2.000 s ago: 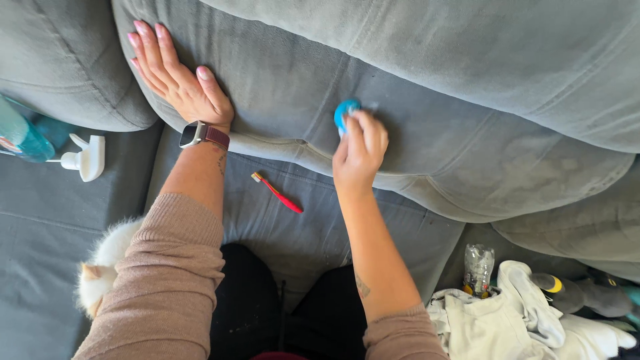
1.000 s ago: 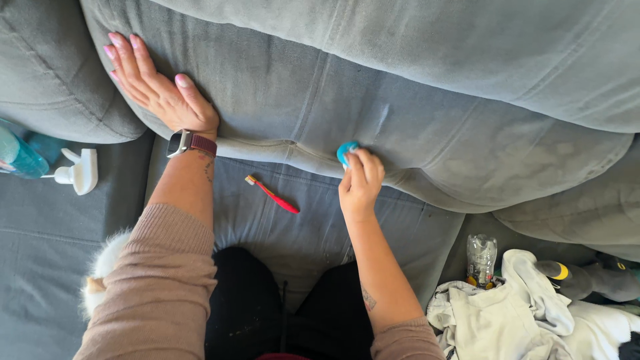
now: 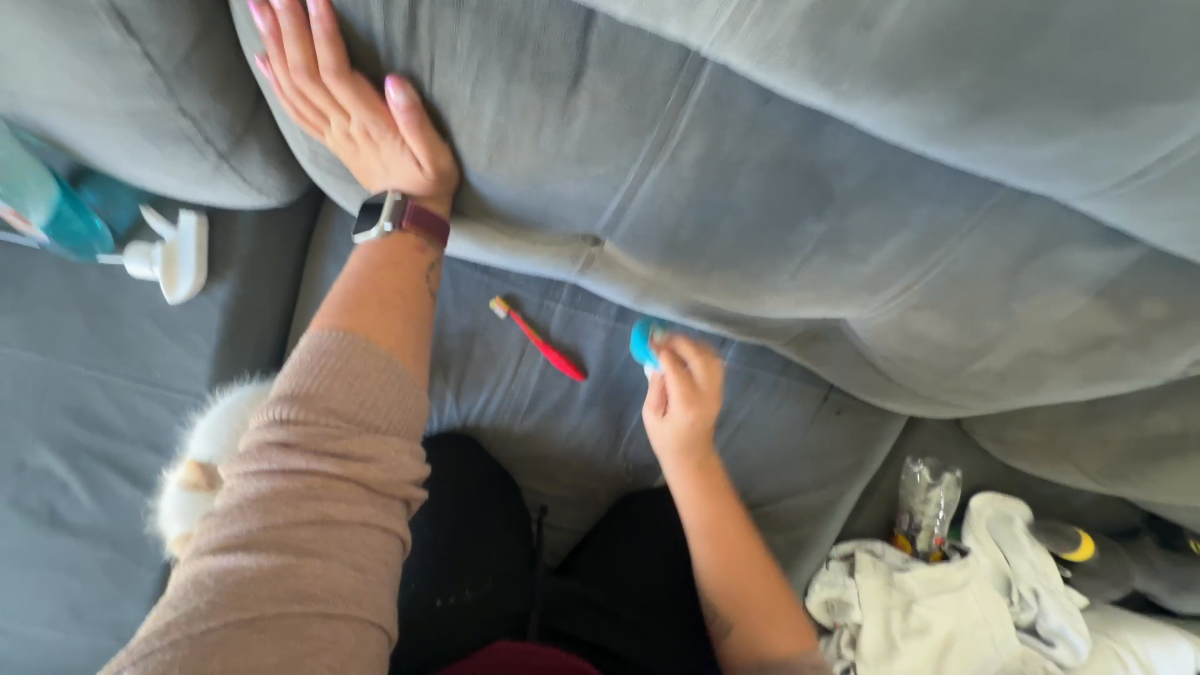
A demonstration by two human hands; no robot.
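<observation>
My left hand [image 3: 366,122], with a watch on its wrist, lies flat with spread fingers on the grey sofa back cushion [image 3: 525,122] and holds nothing. Between the fingers of my right hand [image 3: 687,384] is a small blue round object [image 3: 644,342], probably a brush or scrubber; its exact kind is blurred. That hand is just below the cushion's lower edge, over the seat [image 3: 769,412]. A red toothbrush [image 3: 544,347] lies on the seat between my two arms, its bristles toward the upper left.
A blue-green spray bottle with a white trigger head [image 3: 178,255] lies at the left. A white furry animal [image 3: 202,469] is beside my left forearm. At the lower right are a pale cloth [image 3: 937,600], a clear plastic bottle [image 3: 928,502] and a dark item with a yellow band [image 3: 1064,541].
My right hand has moved down with the blue object, from the face of the back cushion past its lower edge. My left hand stays flat on the cushion.
</observation>
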